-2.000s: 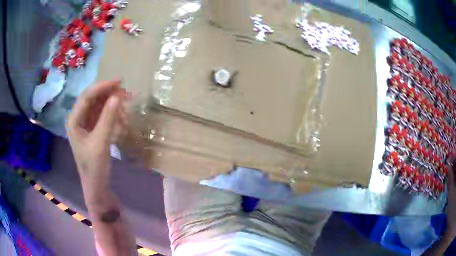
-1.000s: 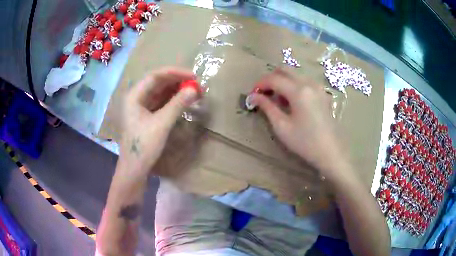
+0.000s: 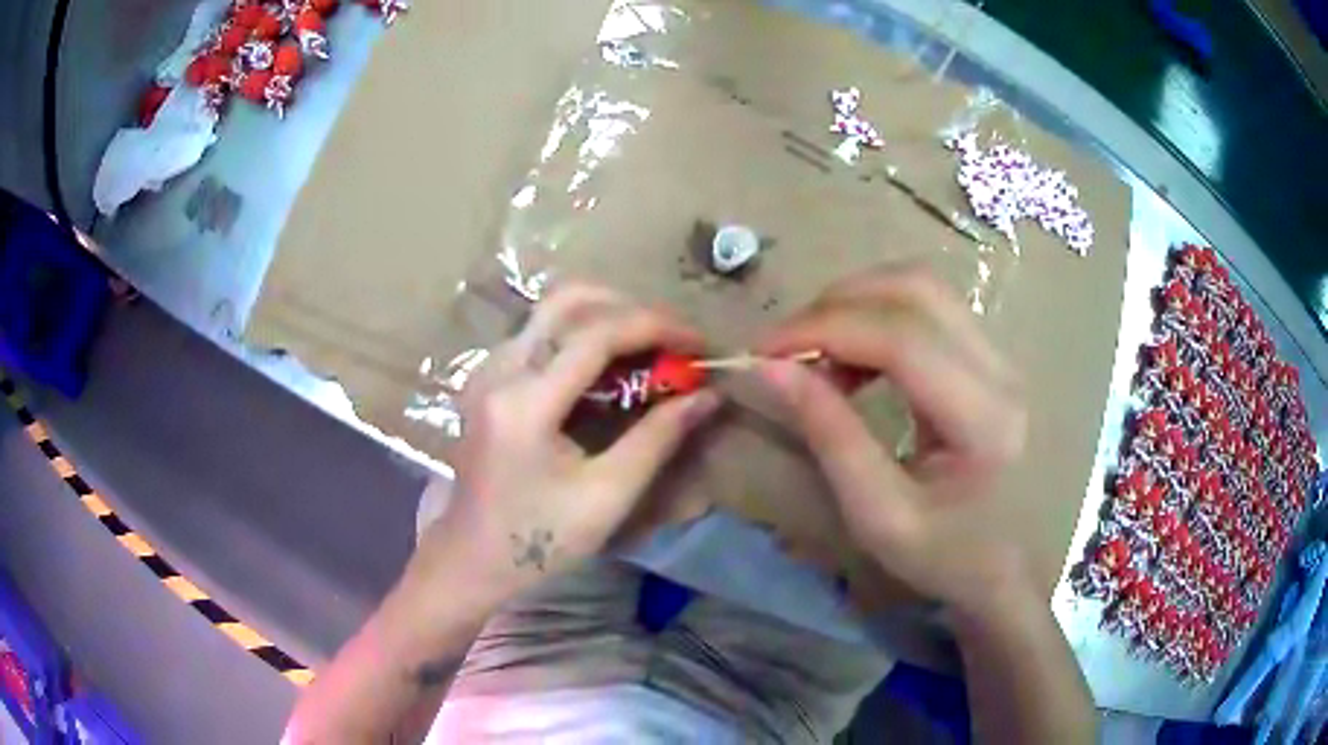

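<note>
My bare left hand (image 3: 561, 422) holds a toy figurine (image 3: 673, 374) with a round red head and a white-and-red striped body, over the near part of the cardboard. My bare right hand (image 3: 903, 422) pinches a thin pale stick (image 3: 750, 358). The stick's left tip touches or nearly touches the red head. A small whitish glue pot (image 3: 733, 248) with a dark stain around it sits on the cardboard mat (image 3: 423, 160), just beyond my hands.
Small white-and-pink parts (image 3: 1020, 192) lie at the far right of the cardboard, with a smaller cluster (image 3: 854, 121) beside them. Red-headed figurines (image 3: 1197, 466) stand in rows at right. A loose heap (image 3: 251, 51) lies at far left by a white crumpled cloth (image 3: 153, 150).
My left hand has come from the left edge with a figurine. My right hand has come in from the right, reached the glue pot, then moved back toward me with the stick to the figurine.
</note>
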